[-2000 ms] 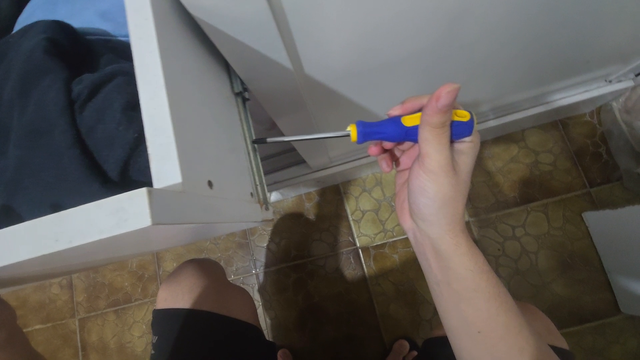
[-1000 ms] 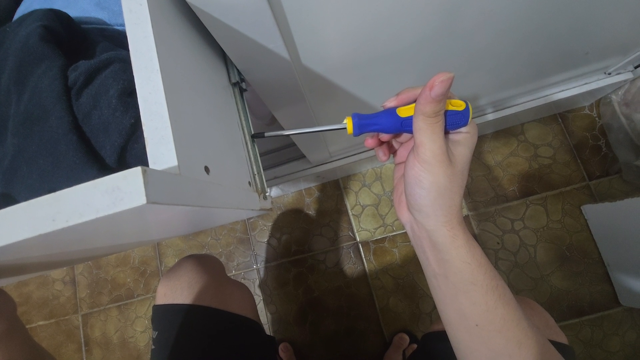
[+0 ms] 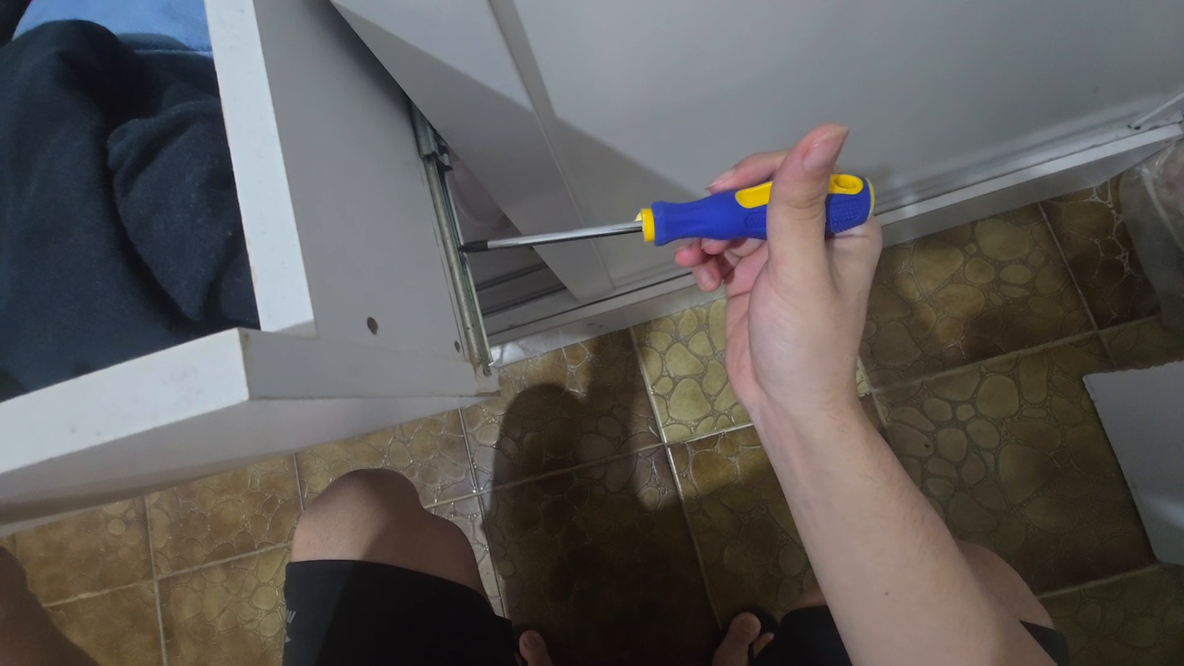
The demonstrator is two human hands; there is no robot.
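My right hand (image 3: 795, 268) grips the blue and yellow handle of a screwdriver (image 3: 721, 217), thumb laid along the handle. Its steel shaft points left, and the dark tip is at the metal drawer slide (image 3: 453, 250) on the side of a white drawer (image 3: 342, 213); whether the tip sits in a screw cannot be told. Dark cloth (image 3: 120, 185) and blue cloth lie in the pulled-out drawer. At the lower left edge a bit of skin, perhaps my left arm, shows, but my left hand is out of view.
Right of the slide stands the white cabinet (image 3: 703, 83), its base rail running along the brown tiled floor (image 3: 980, 296). A white panel (image 3: 1147, 444) lies at the right edge, below a clear plastic bag (image 3: 1156, 222). My knees and feet are below the drawer.
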